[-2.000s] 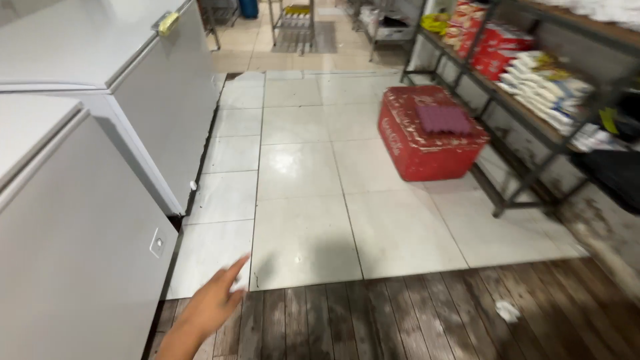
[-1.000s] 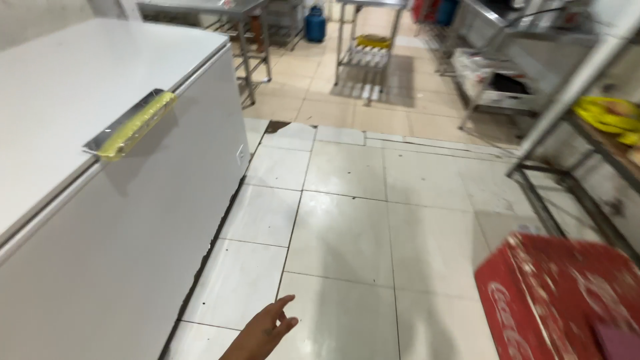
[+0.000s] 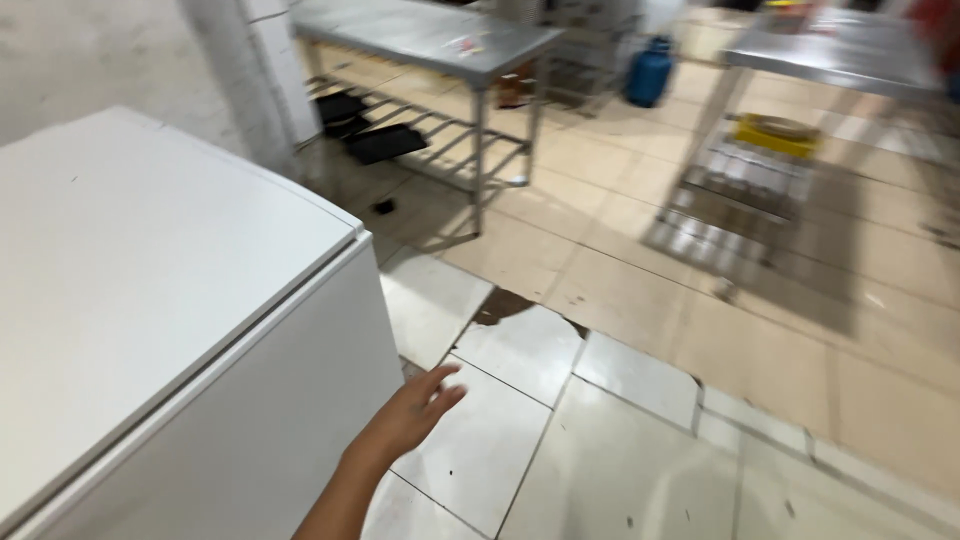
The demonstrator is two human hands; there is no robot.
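Note:
My left hand [image 3: 420, 409] reaches in from the bottom centre, palm down, with thumb and forefinger apart and nothing held. It hangs over white floor tiles [image 3: 487, 442], just right of the front of a white chest freezer [image 3: 187, 202]. The freezer's lid is closed and fills the left side; a gap shows between the hand and the freezer's far corner. My right hand is not in view.
A steel table [image 3: 420, 37] with black trays [image 3: 386, 142] on its lower rack stands beyond the freezer. Farther right are a blue gas cylinder [image 3: 649, 71] and another steel table [image 3: 840, 56]. A broken tile edge [image 3: 502, 306] crosses the floor ahead.
The view has moved forward and turned left. The red box and the shelves on the right have left the view, as has the yellow-edged thing on the freezer. My left hand stays empty.

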